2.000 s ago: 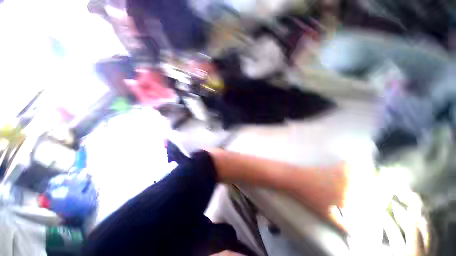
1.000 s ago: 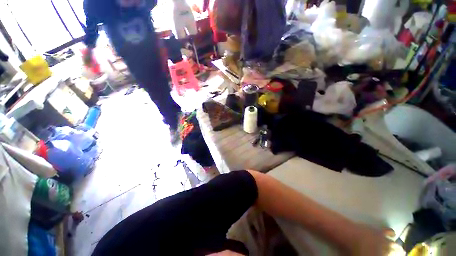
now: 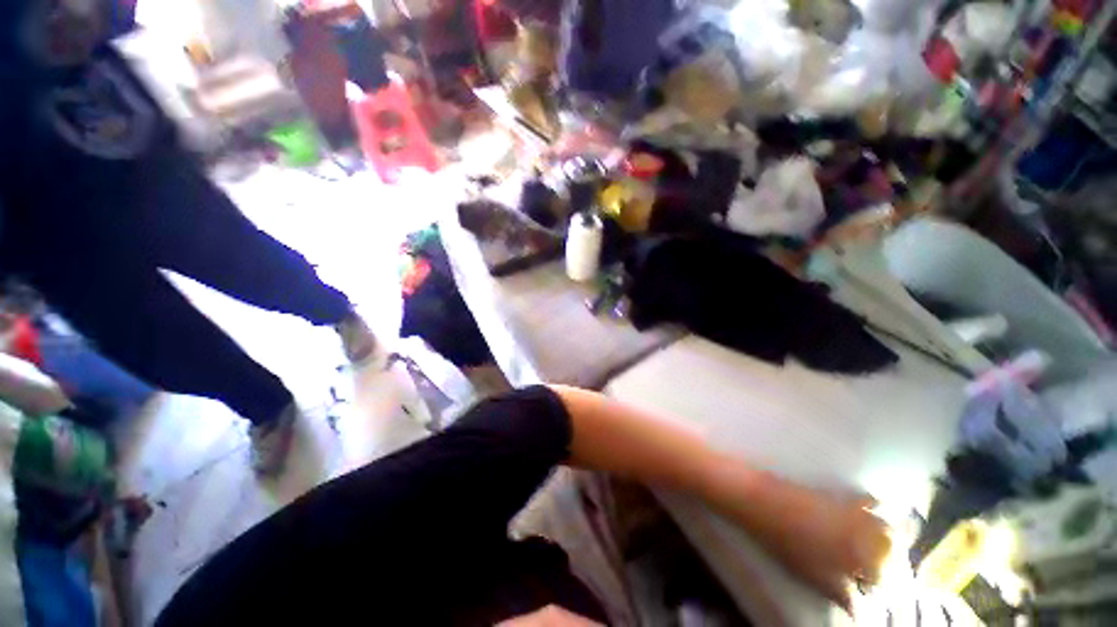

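My left hand (image 3: 855, 549) is at the lower right, blurred and washed out by lamp glare; its fingers and any hold cannot be made out. My bare left forearm reaches over the off-white table (image 3: 759, 423) from a black sleeve. Beside the hand is a glaring patch with a yellow shape (image 3: 955, 557), unclear in detail. Plain black cloth (image 3: 759, 300) lies on the table. A white thread cone (image 3: 584, 246) stands left of it, with a small metal item (image 3: 609, 298) nearby. My right hand is not seen; a bit of skin at the bottom edge is unclear.
A person in dark clothes (image 3: 159, 233) stands on the littered pale floor at the left. A red stool (image 3: 394, 129) is behind. A yellow jar with a red lid (image 3: 631, 196) is near the cone. A pale plastic bag (image 3: 1011, 423) lies at the right; clutter fills the back.
The view has swung from strong blur and shifted. The person at the left is now nearer and larger. My left arm still reaches to the glare at the lower right.
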